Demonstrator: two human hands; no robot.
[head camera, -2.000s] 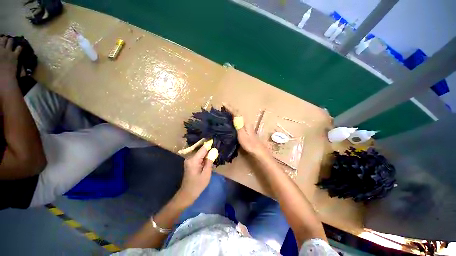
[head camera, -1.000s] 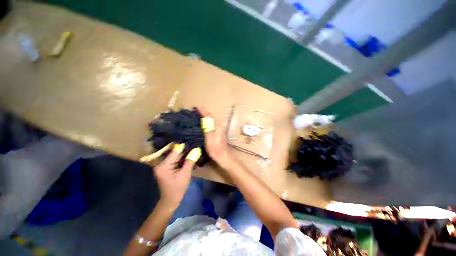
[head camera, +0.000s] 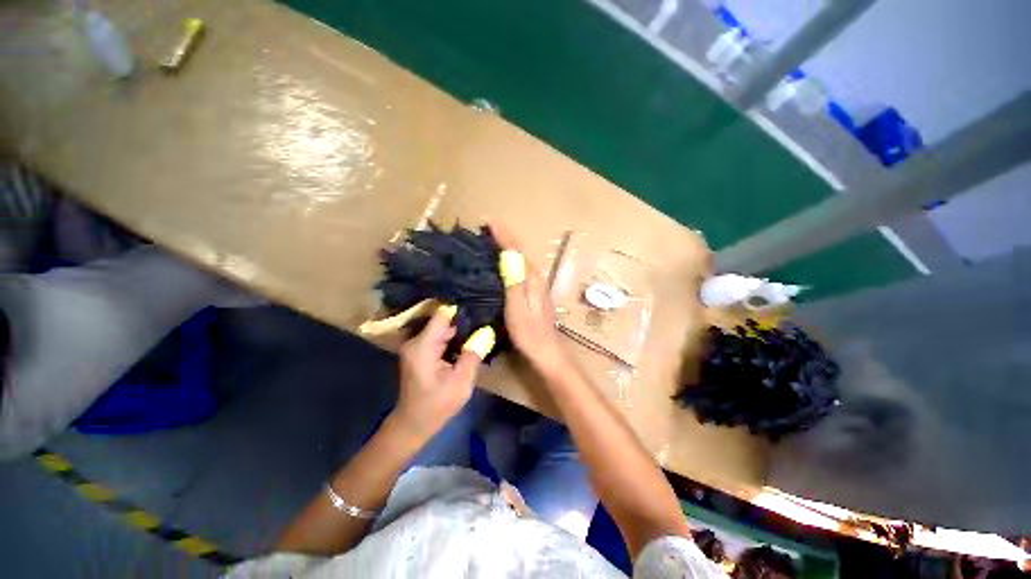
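Note:
A black shaggy feathered body (head camera: 447, 277) lies at the bench's near edge between my hands. A pale strip (head camera: 396, 320) sticks out at its lower left. My left hand (head camera: 435, 368) wears yellow finger cots and has thumb and fingertips on the body's lower side, by the strip. My right hand (head camera: 531, 317), also with a yellow cot, holds the body's right side. Its other fingers are hidden, and I cannot tell whether it holds a stick. A small white glue dish (head camera: 604, 296) stands just right of my right hand.
White glue bottles (head camera: 748, 291) and a second black feathered body (head camera: 764, 379) are at the right. A yellow cylinder (head camera: 183, 45) and a blurred white bottle (head camera: 107, 45) lie far left. A green partition (head camera: 543, 102) runs behind the bench. A coworker's leg (head camera: 124, 294) shows at left.
The view has swung right and then partly back left. Both hands stay on the black body, with only small finger shifts visible.

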